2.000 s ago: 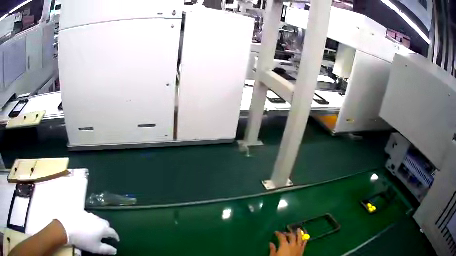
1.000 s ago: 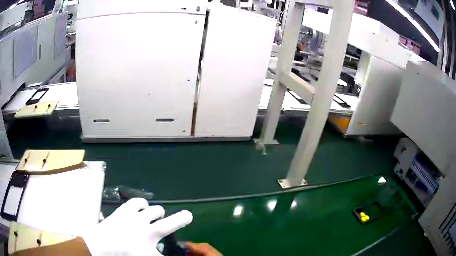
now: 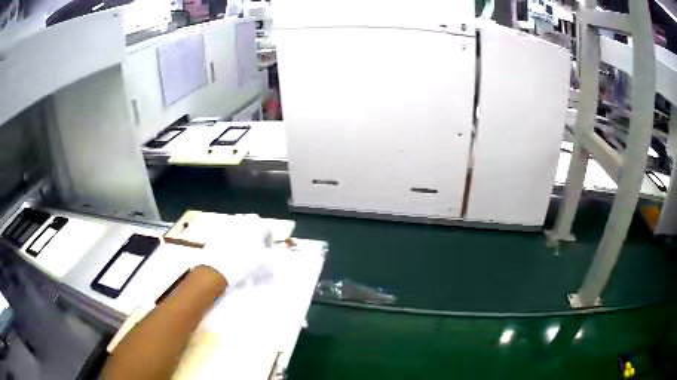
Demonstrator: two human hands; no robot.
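Note:
My left hand [image 3: 249,267], in a white glove, is over the white belt [image 3: 308,260] near the guide boards. It is blurred against the white surface; its fingers and anything in them cannot be made out. A dark frame edge [image 3: 172,285] shows beside my bare forearm, mostly hidden. Another black phone middle frame [image 3: 126,265] lies flat on the belt to the left, with more frames [image 3: 46,236] farther left. My right hand is not in view. At the lower right, small yellow pieces [image 3: 629,369] sit in a dark frame on the green belt [image 3: 460,349].
A tan guide board [image 3: 185,228] lies along the belt's far side; another is partly behind my forearm. Clear crumpled plastic [image 3: 356,292] lies beyond the green belt's edge. A large white cabinet [image 3: 371,119] stands ahead, with a white post [image 3: 620,200] at right. Frames lie on a farther belt.
The view has turned left. My left hand has moved from over the green belt, beside a dark object and my right fingers, to over the white belt. My right hand has left the view.

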